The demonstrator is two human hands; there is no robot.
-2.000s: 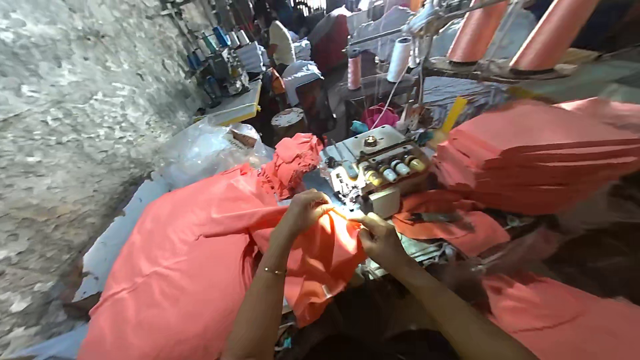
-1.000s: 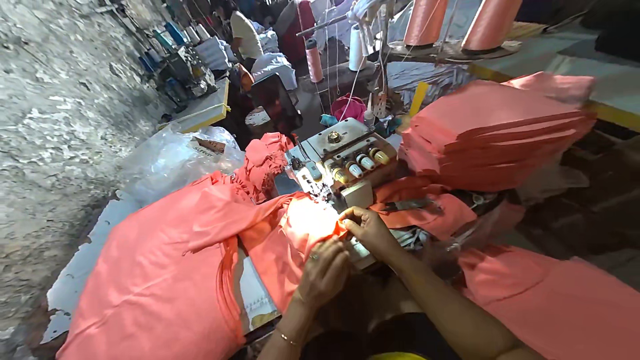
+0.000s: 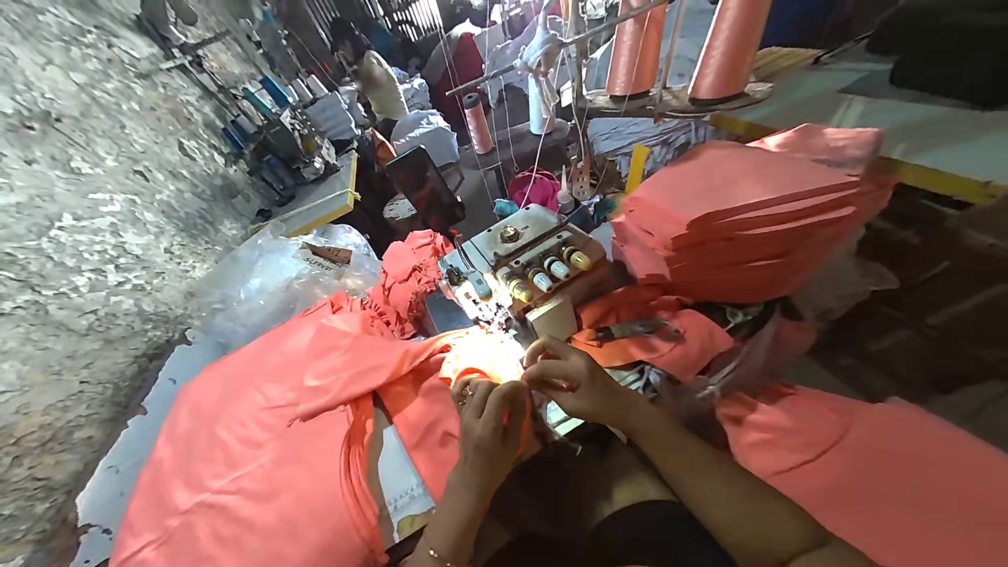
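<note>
Coral fabric (image 3: pixel 268 425) lies over the work table, and part of it runs under the bright lamp at an overlock sewing machine (image 3: pixel 524 252). My left hand (image 3: pixel 488 417), with a ring and a bracelet, pinches the fabric's edge just in front of the needle area. Close on its right, my right hand (image 3: pixel 571 378) has its fingertips bent together at the same edge. Glare hides the presser foot and the exact grip. Dark-handled thread snips (image 3: pixel 630 328) rest on orange fabric (image 3: pixel 693 346) right of the machine.
A tall stack of coral cut pieces (image 3: pixel 740 213) stands at the right, with more coral fabric (image 3: pixel 882 472) below. Thread cones (image 3: pixel 634 51) stand behind the machine. A clear plastic bag (image 3: pixel 276 276) lies by the rough wall (image 3: pixel 102 157). A person (image 3: pixel 378 83) is in the background.
My hands were together at the lit fabric two seconds ago. Since one second ago my left hand has moved up closer to the machine and my right hand. The view has shifted somewhat.
</note>
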